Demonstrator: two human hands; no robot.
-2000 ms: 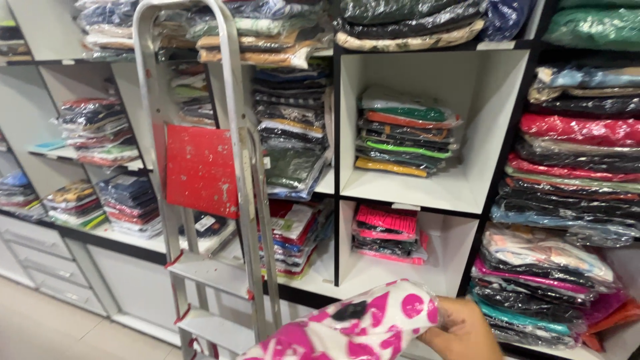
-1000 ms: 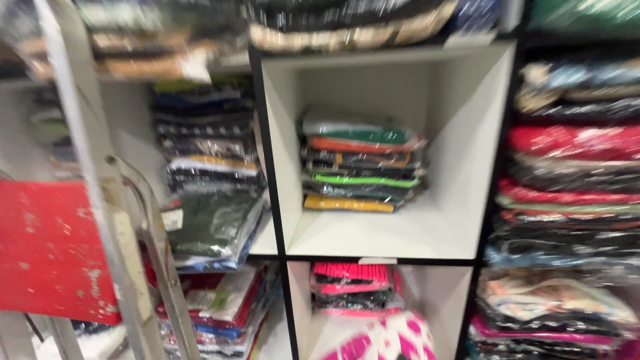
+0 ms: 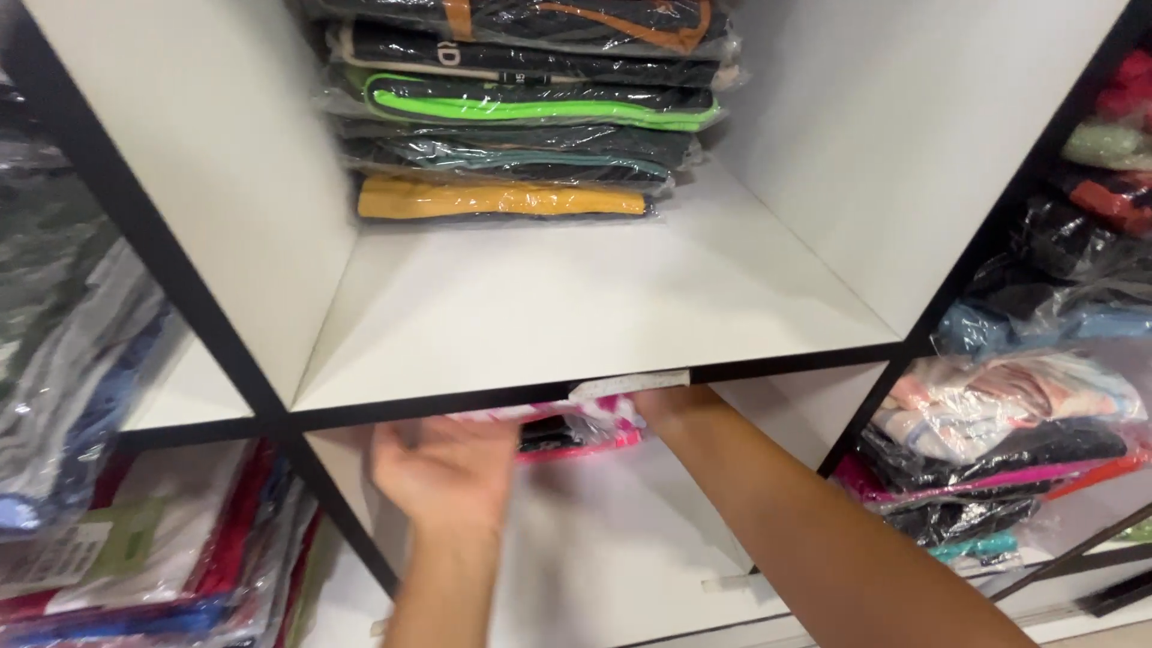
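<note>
Both my arms reach into the lower cubby of a white shelf with black edges. A pink-and-white patterned garment (image 3: 540,411) lies there on a small stack of bagged clothes with pink edges (image 3: 576,443). My left hand (image 3: 447,463), blurred, is at the garment's left side; whether it grips it cannot be told. My right hand (image 3: 661,405) is at the right side, its fingers mostly hidden behind the shelf edge and the garment.
Above, a stack of folded clothes in clear plastic (image 3: 522,108) stands in a cubby over a black shelf edge (image 3: 792,363) bearing a white label strip (image 3: 630,385). More bagged stacks flank it at left (image 3: 144,540) and right (image 3: 999,450).
The view has moved in close to the shelf, and the stepladder is out of sight. The pink-and-white garment, held in front of the shelf two seconds ago, is now inside the lower cubby. Both arms now show.
</note>
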